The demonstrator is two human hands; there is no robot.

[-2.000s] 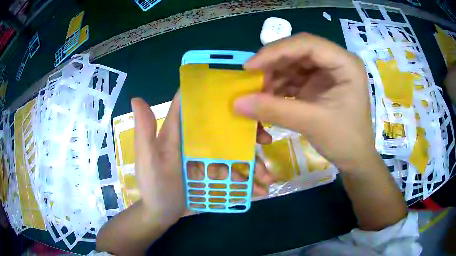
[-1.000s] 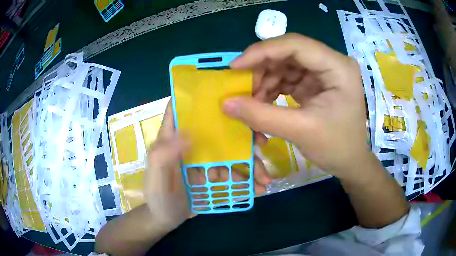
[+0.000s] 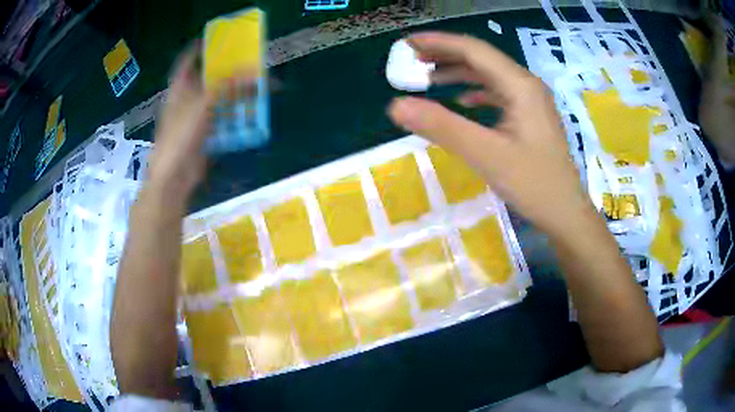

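Observation:
A light-blue phone front frame, with a yellow adhesive piece over its screen area, is held up at the upper left in my left hand. The frame and that hand are blurred, and the fingers are partly behind the frame. My right hand is open and holds nothing, its fingers apart, in front of the small white case. The sticker sheet, with two rows of yellow rectangles, lies flat below both hands.
White waste lattice is heaped at the left. Another heap with yellow scraps lies at the right. Several blue frames with yellow upper parts lie at the far left beyond a speckled strip. Part of another person's arm shows at the right edge.
My left hand has carried the frame away to the upper left. My right hand has let go of it and its fingers have spread. The sticker sheet is now largely uncovered.

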